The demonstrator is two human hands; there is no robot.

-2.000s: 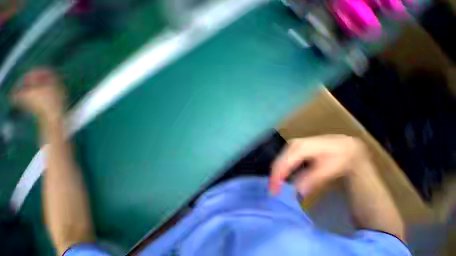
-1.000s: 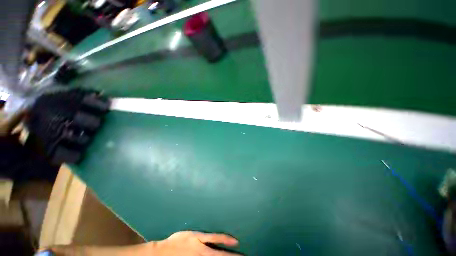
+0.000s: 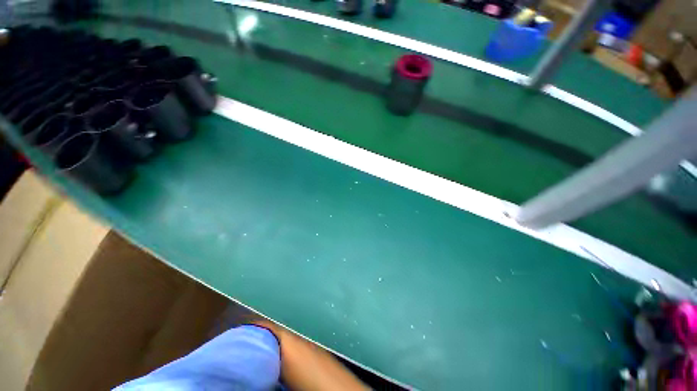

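No hand shows. My left forearm and its blue sleeve (image 3: pixel 222 359) enter at the bottom, and the hand is cut off by the lower edge. My right arm is out of the picture. Open-ended black housings (image 3: pixel 92 156) stand in packed rows at the left end of the green bench (image 3: pixel 329 252). Motor units with pink funnels (image 3: pixel 682 324) lie at the lower right edge, blurred and partly cut off. A filled housing (image 3: pixel 407 85), a dark tube with a pink rim, stands upright on the green belt.
A white rail (image 3: pixel 397 177) divides bench and belt, with a grey upright (image 3: pixel 611 172) at right. A large carton (image 3: pixel 84 267) is below the bench edge at left. A blue bin (image 3: pixel 517 40) stands beyond the belt. Small white specks and thin wires lie on the bench.
The view has shifted, so more black housings and the pink motor units show. My left hand, visible a second ago at the bottom, has left the picture. The filled housing appears farther right.
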